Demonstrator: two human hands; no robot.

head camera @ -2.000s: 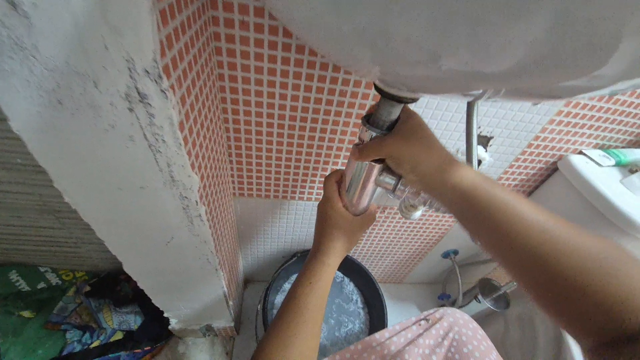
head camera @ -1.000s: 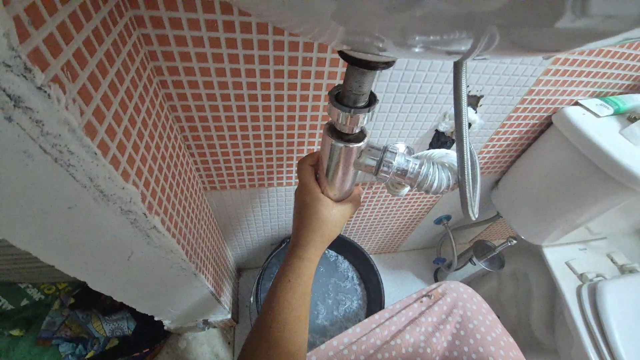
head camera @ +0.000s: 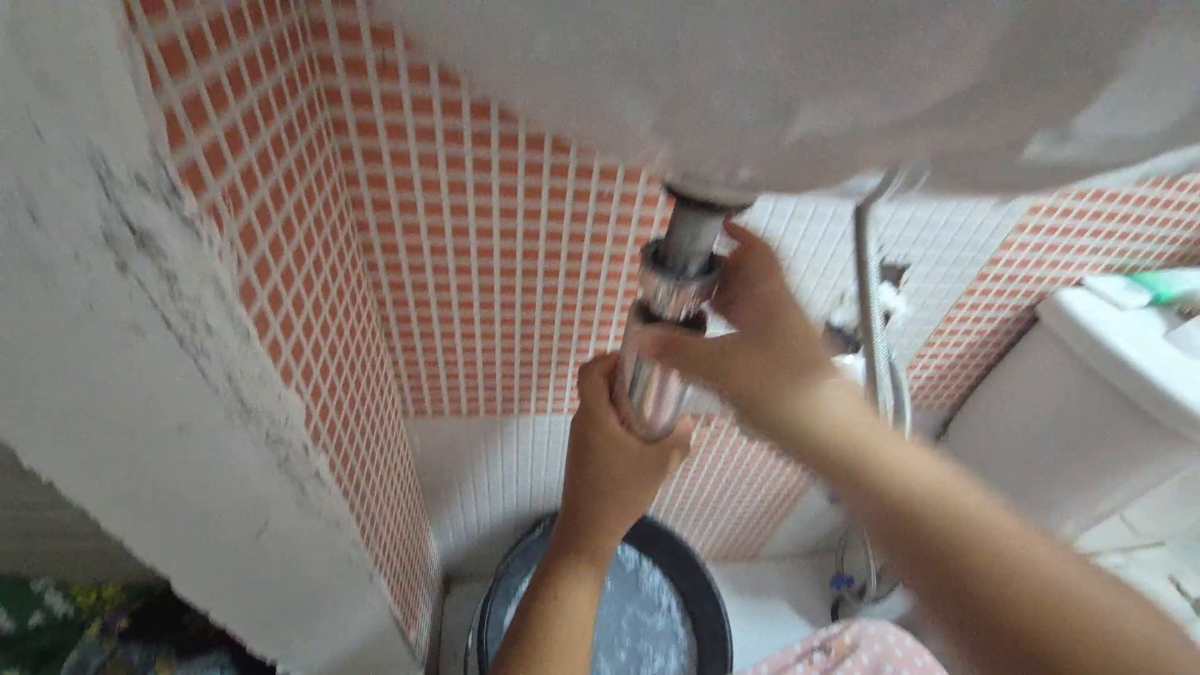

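Observation:
My left hand is wrapped around the lower end of a chromed bottle trap beneath the white washbasin. Above the trap, a slip nut sits around the grey drain tailpiece, which comes down from the basin. My right hand, somewhat blurred, is at the nut and the top of the trap from the right, thumb in front and fingers behind. Whether it grips the nut cannot be told. The trap's side outlet is mostly hidden behind the right hand.
A dark bucket of cloudy water stands below. A braided supply hose hangs right of the drain, near a hole in the tiled wall. The toilet tank is at the right; a rough plastered wall edge rises at the left.
My right hand, out of view one second ago, is back at the top of the trap. My left hand has stayed around the trap's body. The view has shifted.

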